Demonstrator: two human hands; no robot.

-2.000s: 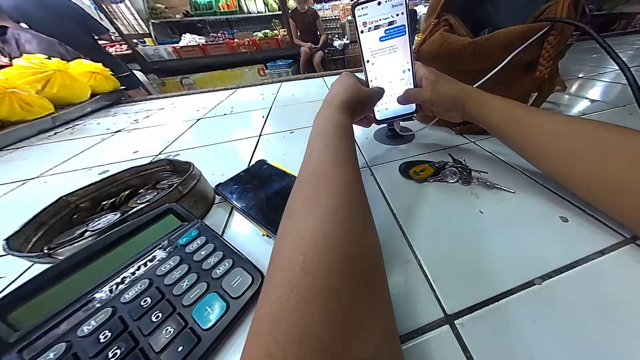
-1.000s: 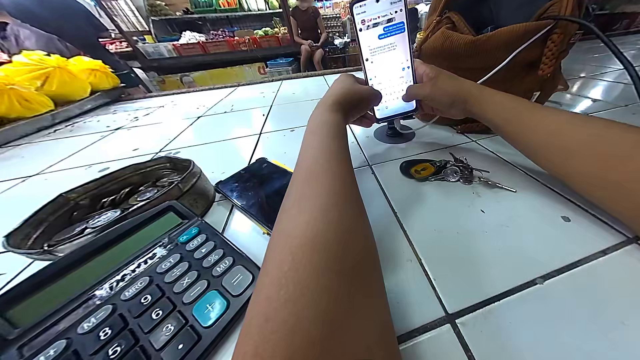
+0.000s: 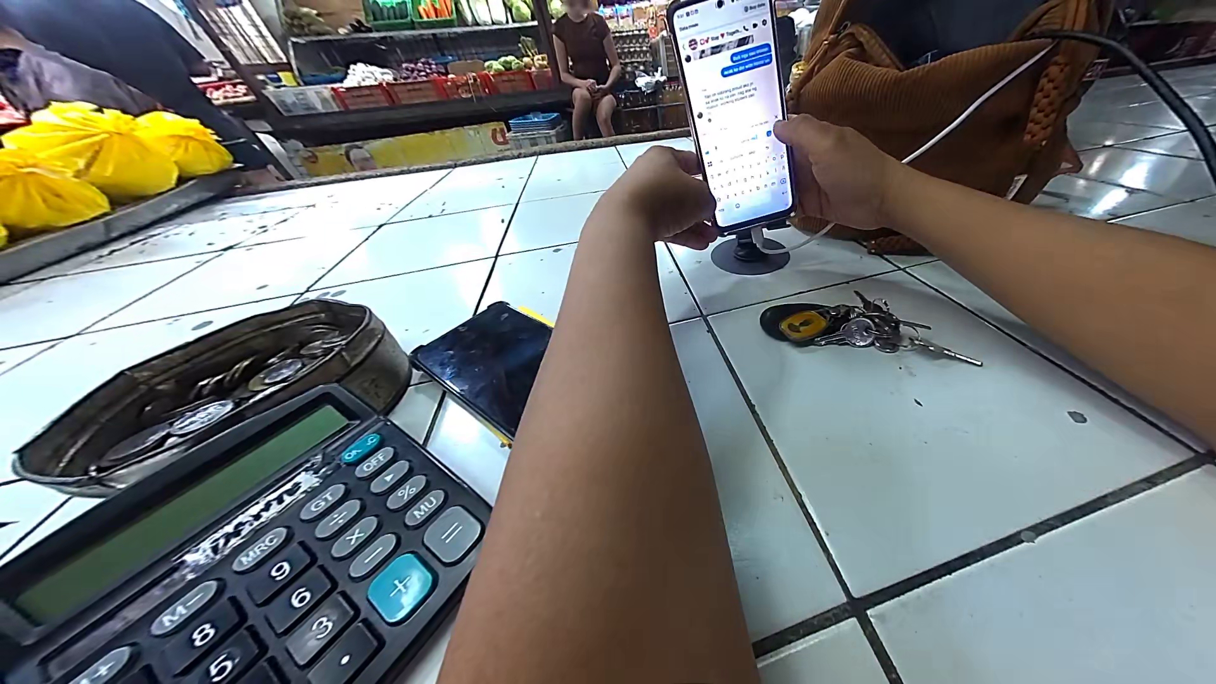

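A lit smartphone stands upright on a small round-based stand, with a white cable at its lower end. Its screen shows a chat and an on-screen keyboard. My left hand holds the phone's lower left edge, fingers curled partly behind it. At the right edge is my right hand, its thumb by the screen and its other fingers mostly hidden behind the phone. Below the hands, a bunch of keys with a black and yellow fob lies on the white tiles. A second, dark-screened phone lies flat beside my left forearm.
A large calculator fills the lower left, touching a worn metal tin of coins. Behind the phone sits a brown corduroy bag. Yellow plastic bags are at the far left. Beyond the tiled counter, a person sits before produce crates.
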